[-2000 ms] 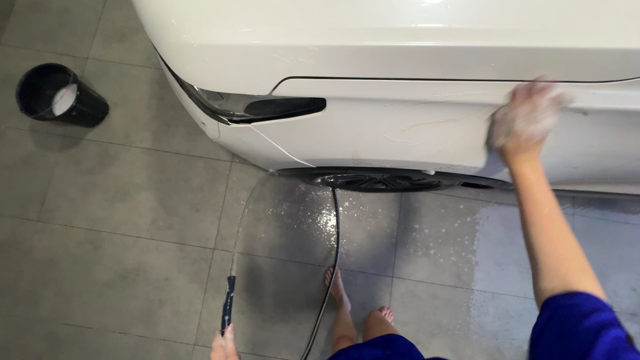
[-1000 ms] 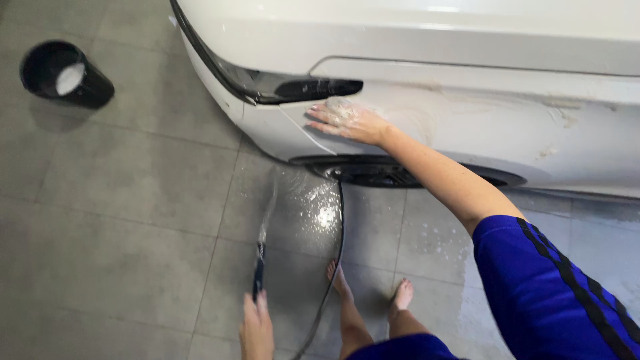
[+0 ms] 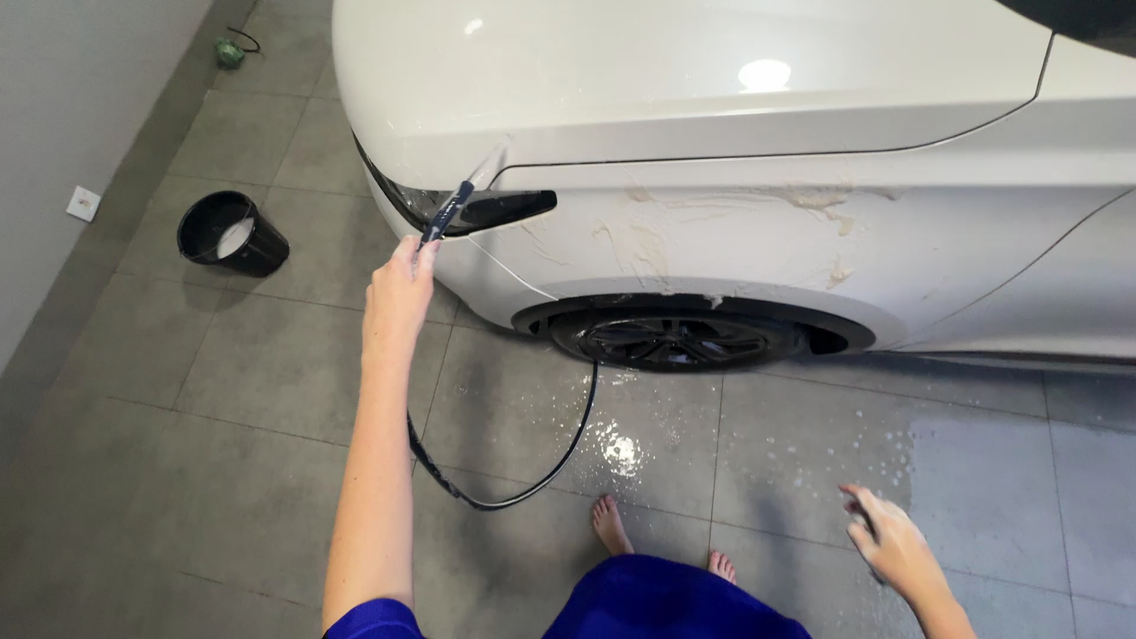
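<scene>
My left hand (image 3: 399,288) is closed on a dark hose nozzle (image 3: 446,213), raised over the front corner of a white car (image 3: 674,89). Water comes from the nozzle's tip toward the bonnet edge above the headlight (image 3: 506,209). A black hose (image 3: 581,426) loops from beside my left forearm to the front wheel (image 3: 674,342). Soap suds (image 3: 816,197) lie in streaks on the fender. My right hand (image 3: 892,541) hangs over the floor at the lower right, fingers bent; something dark shows by the fingers, and whether it is held I cannot tell.
A black bucket (image 3: 257,248) with whitish contents stands on the grey floor tiles left of the car. A wall with a white socket plate (image 3: 83,204) runs along the far left. A green object (image 3: 229,53) lies near the wall. The floor is wet and splashed below the wheel, near my bare feet.
My left hand has lifted the nozzle from low over the floor to the headlight area. My right hand has left the fender and moved down over the floor.
</scene>
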